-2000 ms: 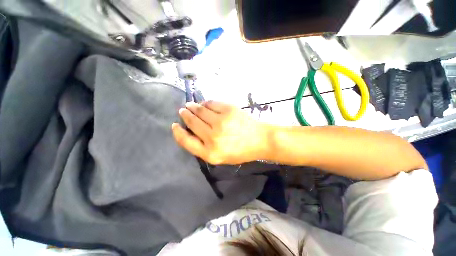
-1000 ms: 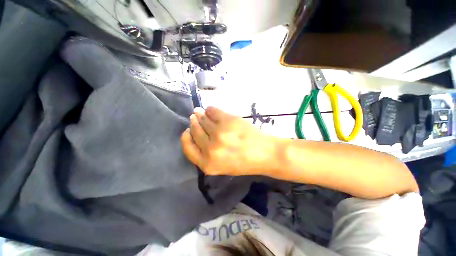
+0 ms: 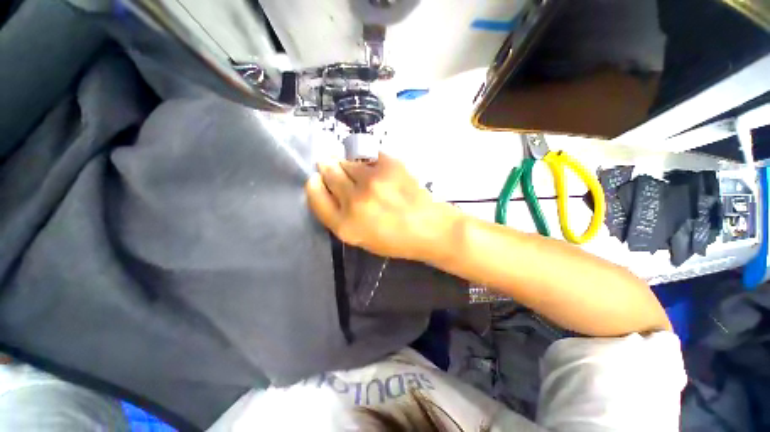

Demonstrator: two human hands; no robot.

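Note:
A large dark grey garment (image 3: 228,245) spreads over the left and middle of the view and runs up to the sewing machine's needle area. My right hand (image 3: 363,202) comes in from the right. Its curled fingers pinch the garment's edge just below the round dark tension knob (image 3: 359,110) and the pale part under it. The needle and presser foot cannot be made out behind the fingers. A narrow black strip (image 3: 340,291) hangs down the cloth below my hand. Pale stitching shows on the cloth beside it. My left hand is not in view.
Green and yellow handled snips (image 3: 557,194) lie right of my hand. Black labels (image 3: 654,211) lie at the table's right end. A dark panel (image 3: 591,76) overhangs the upper right. The machine head (image 3: 312,34) is at the top. More dark garments (image 3: 498,350) lie below my forearm.
The camera view has shifted. My right hand has moved closer to the needle area with the cloth edge, and the strip seen above my fingertips is now hidden. More pale stitching shows below my hand.

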